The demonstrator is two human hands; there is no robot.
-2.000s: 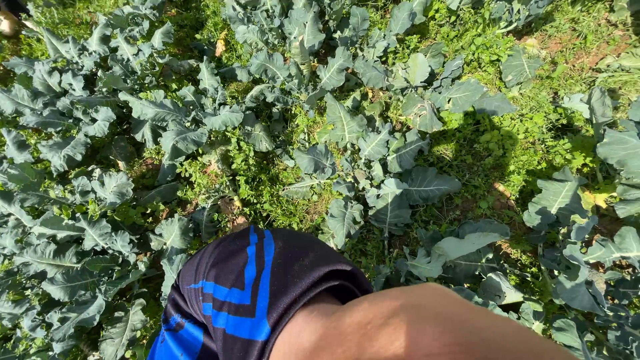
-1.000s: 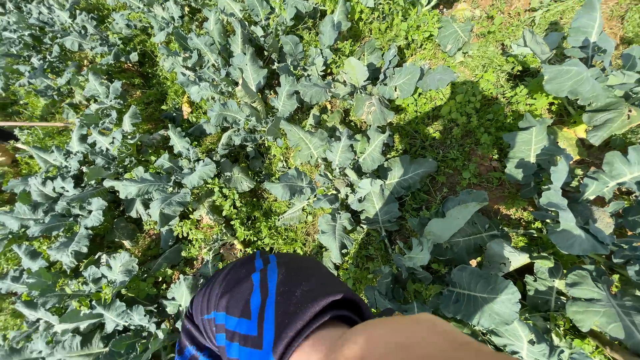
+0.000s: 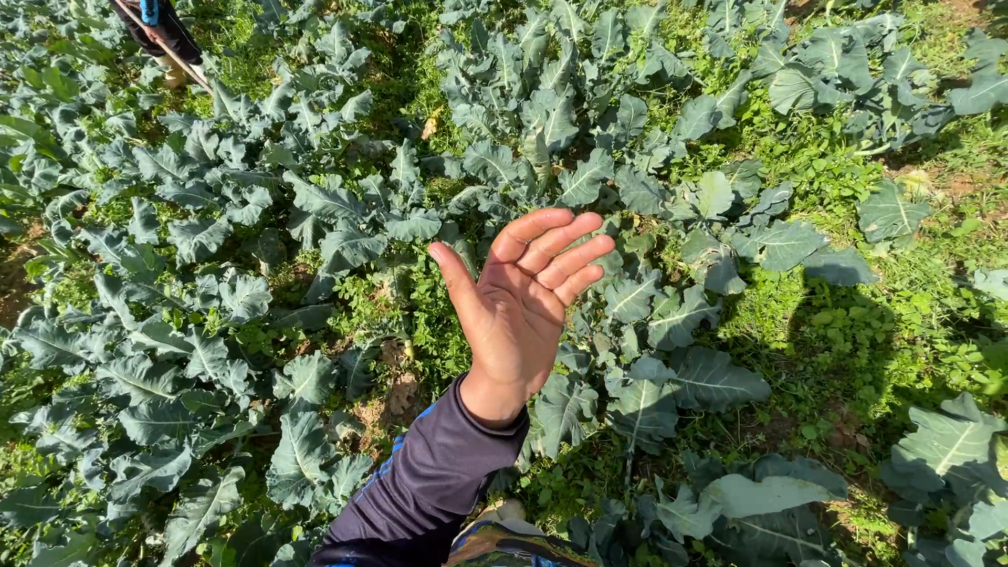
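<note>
My left hand [image 3: 520, 315] is held out over the plants, palm up toward me. Its thumb is spread to the left, and the fingers are slightly curled and close together with nothing in them. A dark sleeve with blue stripes covers the forearm, which enters from the bottom edge. Beneath and around the hand grow leafy brassica plants [image 3: 646, 409] with broad grey-green leaves. My right hand is out of view.
At the upper left another person's hand [image 3: 155, 34] holds a long wooden handle [image 3: 177, 59] among the plants. Low green weeds [image 3: 787, 315] cover the ground between plants, with a dark shadow [image 3: 843, 346] on the right. Patches of bare soil [image 3: 402, 394] show below.
My left hand, not seen in the earlier frames, is now out in full view with its palm showing. The bare skin and dark clothing close to the camera have gone. More of the other person shows at upper left.
</note>
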